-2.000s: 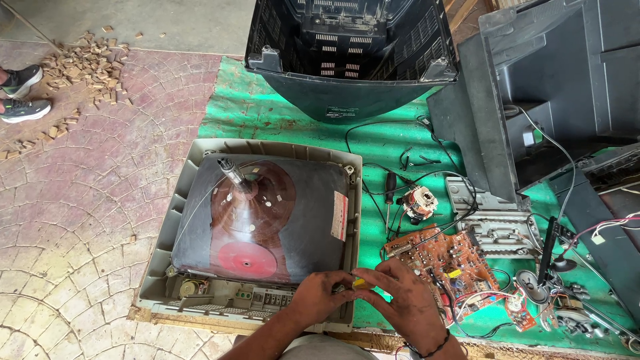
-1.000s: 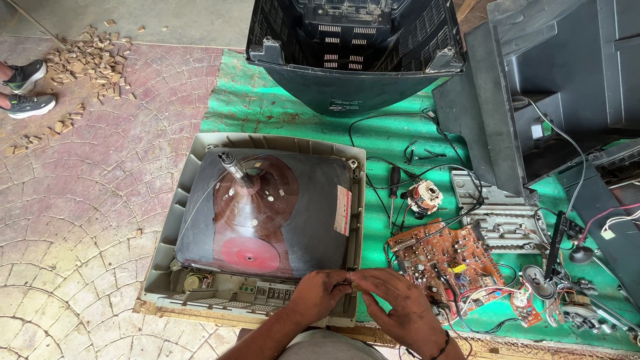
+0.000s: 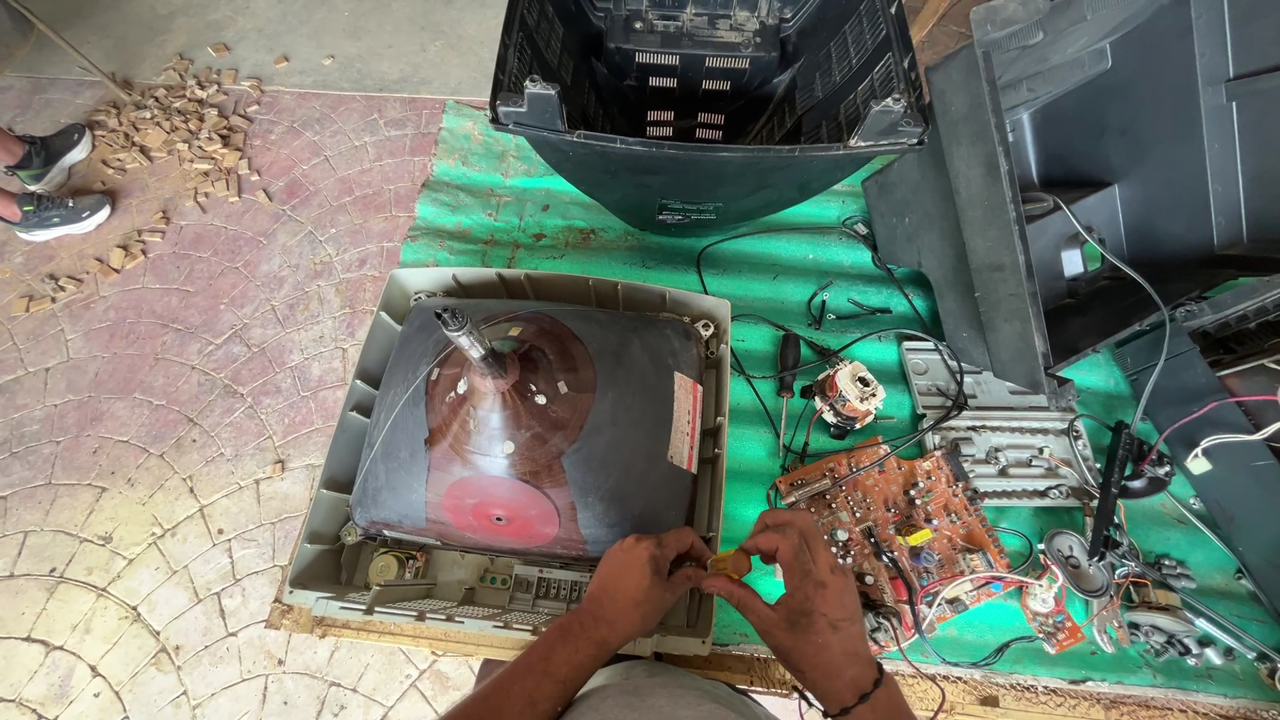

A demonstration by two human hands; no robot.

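My left hand (image 3: 648, 580) and my right hand (image 3: 800, 590) meet over the lower right corner of a grey television front frame (image 3: 715, 450). Their fingertips pinch a small yellow part (image 3: 732, 563) between them; its exact kind cannot be told. In the frame a cathode-ray picture tube (image 3: 620, 430) lies with its neck upward. A small speaker (image 3: 397, 566) sits along the lower edge of the frame. Right of my right hand is a brown circuit board (image 3: 880, 500) with many components. Above it rest a deflection yoke (image 3: 848, 395) and a screwdriver (image 3: 788, 365).
A black television back cover (image 3: 700, 180) stands beyond the tube on the green corrugated sheet (image 3: 480, 190). More black casings (image 3: 1110, 180) are at the right, near metal parts (image 3: 1000, 450), a loose speaker (image 3: 1076, 562) and cables. A person's shoes (image 3: 60, 212) are by wood chips (image 3: 190, 120).
Both hands stay together near the frame's corner while their fingers shift around the small part. The person's feet at the left remain in about the same place.
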